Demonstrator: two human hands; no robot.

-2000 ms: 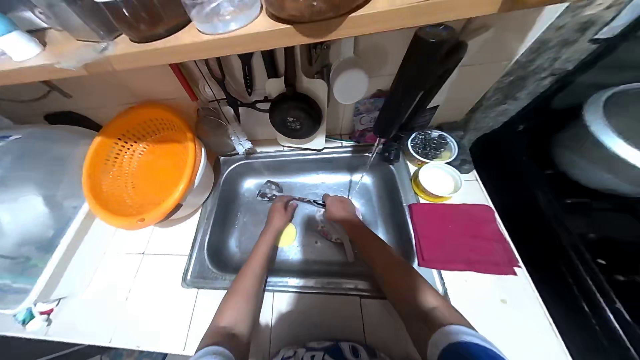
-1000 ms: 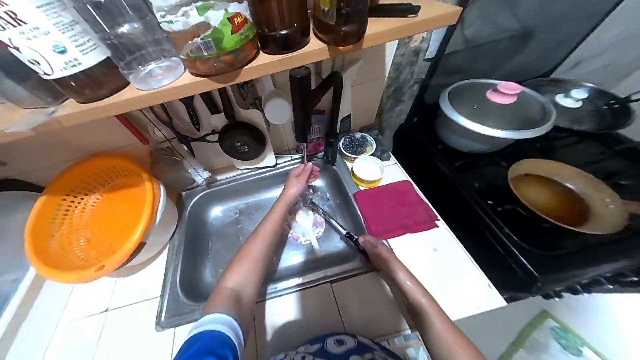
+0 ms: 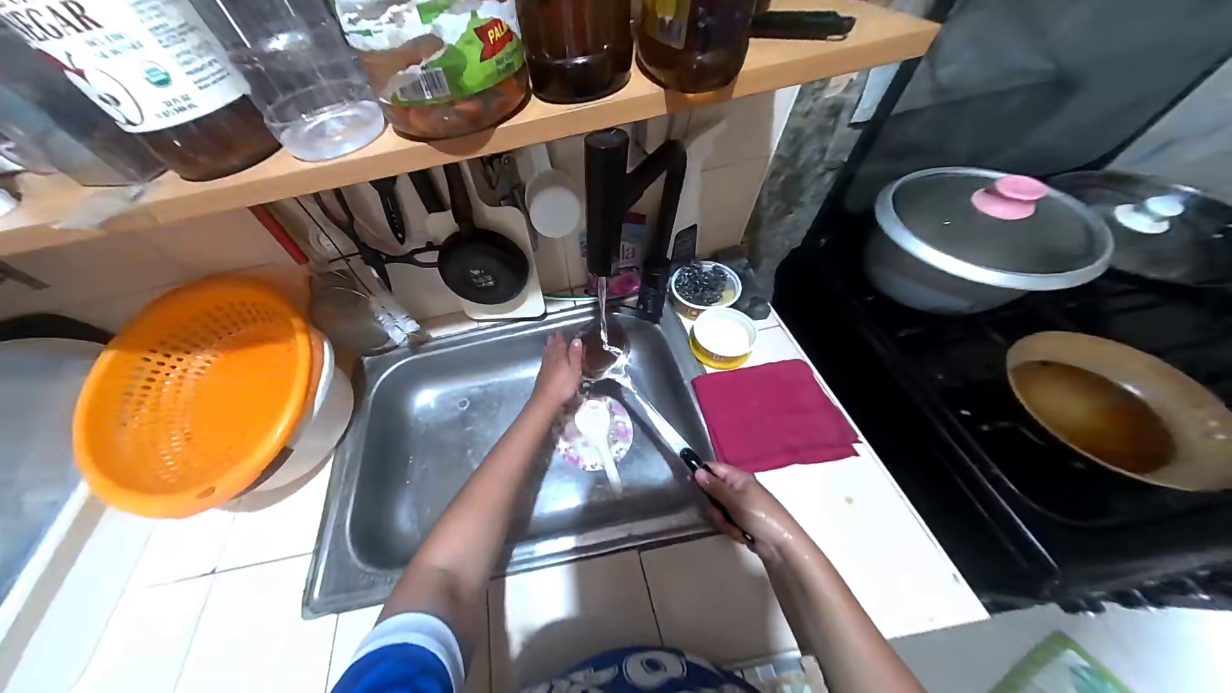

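Over the right part of the metal sink (image 3: 443, 481), my right hand (image 3: 746, 505) grips the black handle of a long metal kitchen utensil (image 3: 664, 428). Its far end lies under the water stream from the black faucet (image 3: 606, 202). My left hand (image 3: 560, 368) is beside the stream with fingers spread, near that far end; whether it touches the utensil is unclear. A brownish round thing shows behind the stream. Below, a small patterned plate (image 3: 621, 433) lies in the sink with a white spoon (image 3: 602, 438) on it.
An orange colander (image 3: 192, 395) and a pale bowl stand left of the sink. To the right are a scouring pad in a tub (image 3: 705, 286), a white-topped tub (image 3: 724, 334), a red cloth (image 3: 773, 414) and a stove with a lidded pot (image 3: 991, 241) and frying pan (image 3: 1116, 414). Bottles line the shelf above.
The view has swung right since the oldest frame. My right hand has moved from the basin's middle to the front right, now on the utensil's handle. My left hand's fingers have spread since one second ago.
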